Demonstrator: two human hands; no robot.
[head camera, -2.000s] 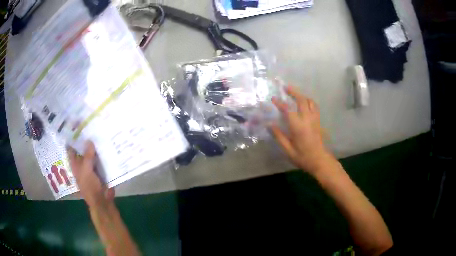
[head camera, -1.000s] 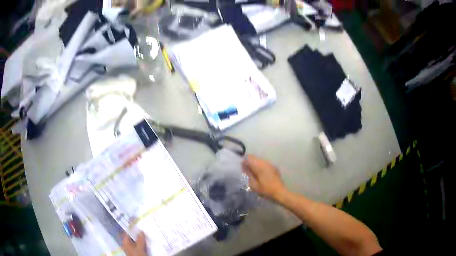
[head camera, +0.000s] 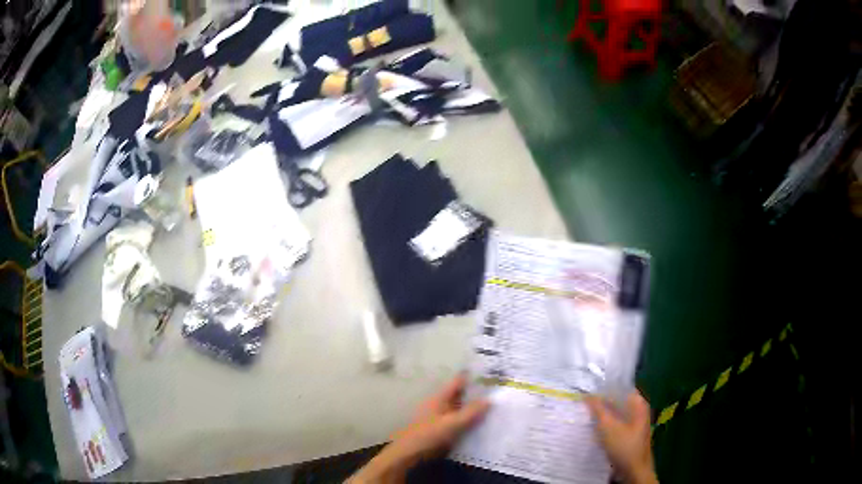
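Observation:
A printed order sheet (head camera: 548, 331) with yellow highlighted lines is held up over the table's right edge. My left hand (head camera: 439, 425) grips its left edge. My right hand (head camera: 626, 430) grips its right side, low down. A dark label strip (head camera: 634, 281) shows at the sheet's upper right. A shiny clear polybag (head camera: 232, 307) with dark pieces lies on the lower end of a white paper stack (head camera: 244, 203). Another set of sheets with small red drawings (head camera: 92, 402) lies at the table's lower left.
A folded dark fabric piece (head camera: 402, 255) with a white label lies left of the sheet, beside a small pale cylinder (head camera: 375, 340). Scissors handles (head camera: 305, 186) show by the stack. Navy rolls (head camera: 364, 33) and loose cut pieces (head camera: 104, 189) lie farther back. A red stool (head camera: 624, 33) stands beyond.
The sheet has moved right, off the red-drawing sheets, and both my hands now hold it. My right hand has let go of the polybag, which now lies on the paper stack. The view has shifted right.

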